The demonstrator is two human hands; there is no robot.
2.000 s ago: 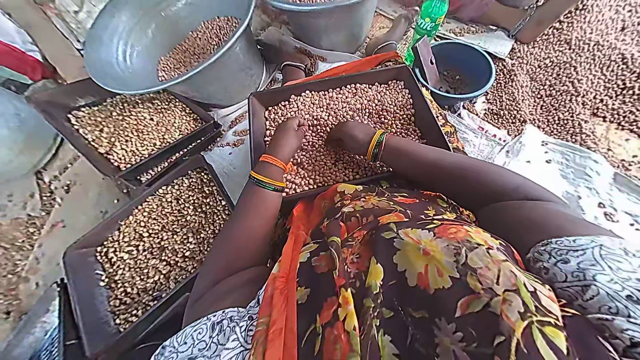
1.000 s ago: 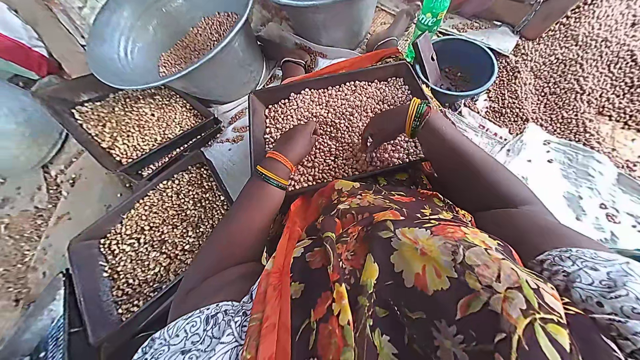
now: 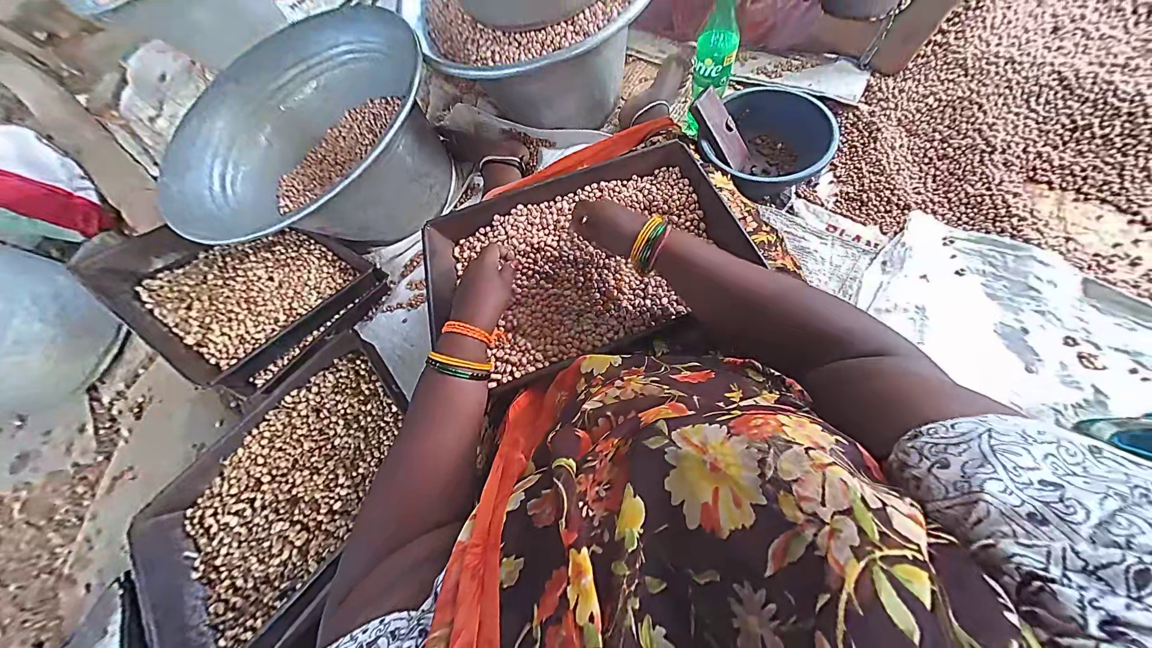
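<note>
A dark rectangular tray (image 3: 441,270) of small round pinkish-brown nuts or seeds (image 3: 576,297) lies across my lap. Over its left part is my left hand (image 3: 488,283), fingers curled, with orange, yellow and green bangles at the wrist. My right hand (image 3: 612,225), also curled, is over the upper middle of the same tray, touching or just above the seeds. Whether either hand holds any seeds cannot be made out. At my left, a tray of paler pieces (image 3: 148,540) stands nearest me, and another such tray (image 3: 108,261) sits beyond it.
A tilted metal basin (image 3: 216,99) with seeds and a second filled basin (image 3: 558,90) stand ahead. A green plastic bottle (image 3: 715,54) is beside a blue bowl (image 3: 783,184) with a flat piece in it. A large seed heap (image 3: 1008,117) spreads at the right, past white sacks (image 3: 981,315).
My right hand has moved away from me, from the tray's near right part to its upper middle. My left hand has shifted a little toward the tray's left side.
</note>
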